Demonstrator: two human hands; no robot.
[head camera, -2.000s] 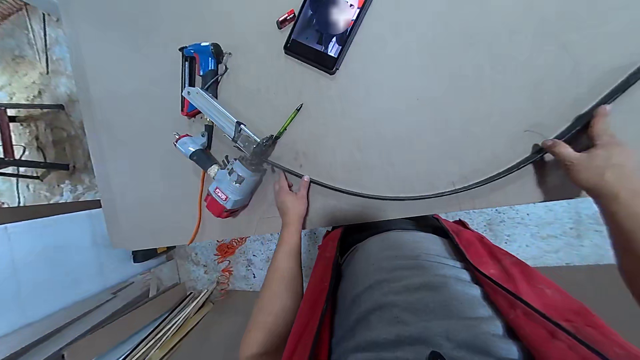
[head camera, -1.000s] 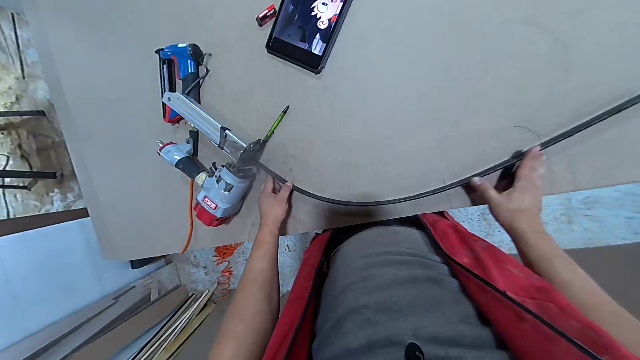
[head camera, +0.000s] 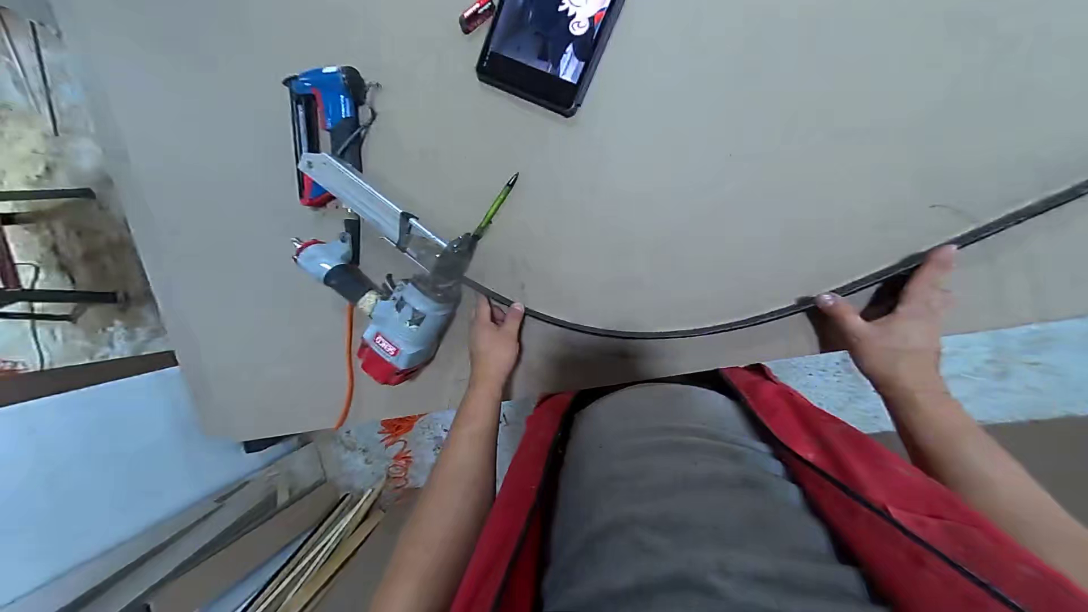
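A thin dark flexible strip (head camera: 646, 333) lies in a curve across the board-topped table (head camera: 663, 212). Its left end reaches a grey and red pneumatic nailer (head camera: 412, 319). Beside the nailer, the fingertips of my left hand (head camera: 495, 344) touch the strip's near side. My right hand (head camera: 897, 340) presses on the strip's near side farther right, thumb and fingers spread apart along it. A green pen (head camera: 497, 204) rests against the nailer's nose, tip pointing away from me. Whether the left fingers pinch the strip cannot be told.
A blue and black stapler (head camera: 327, 127) lies beyond the nailer's magazine. A phone or tablet (head camera: 548, 51) and a small red cylinder (head camera: 477, 15) are at the far side. An orange air hose (head camera: 348, 365) hangs over the near edge. Wood strips (head camera: 327, 552) lie below left.
Since two seconds ago, my right hand has slid left along the strip, closer to my left hand. The left hand stays beside the nailer. The view has shifted somewhat.
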